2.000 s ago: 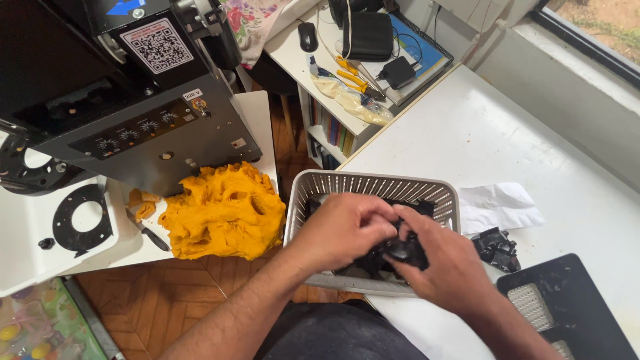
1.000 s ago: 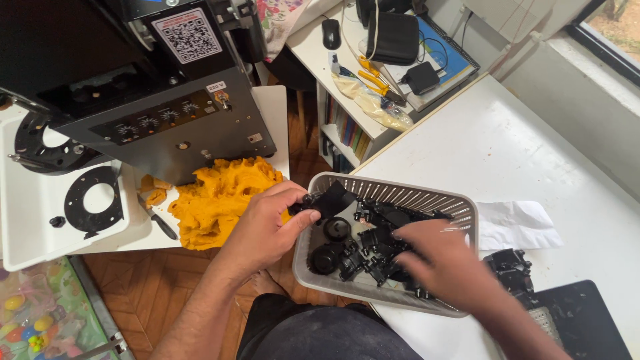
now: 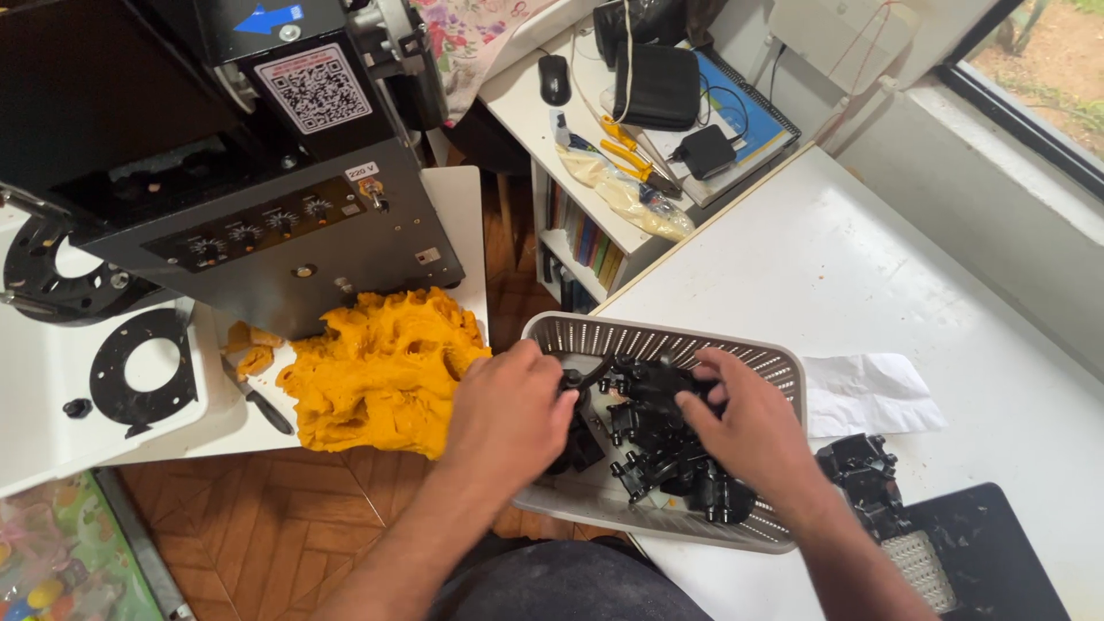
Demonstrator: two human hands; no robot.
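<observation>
A grey plastic basket [image 3: 664,528] holds a pile of black plastic parts [image 3: 668,431]. Over its left end, my left hand [image 3: 515,410] is closed on a curved black part [image 3: 593,373]; the fingers hide much of it. At the right side of the pile, my right hand [image 3: 749,418] has its thumb and fingers apart around a black part, and whether it grips that part cannot be told. Further black parts [image 3: 862,483] lie on the white table just right of the basket.
An orange dough-like mass [image 3: 388,375] lies left of the basket, below a black machine [image 3: 345,233] with knobs. A knife [image 3: 269,412] and a white tray [image 3: 207,405] with black rings are beyond it. White paper [image 3: 871,395] and a black tray [image 3: 983,552] lie on the right-hand table [image 3: 862,267].
A second ago my left hand held a black part at the basket's upper left; now it holds a curved one there. My right hand, blurred over the right side then, is now at the pile.
</observation>
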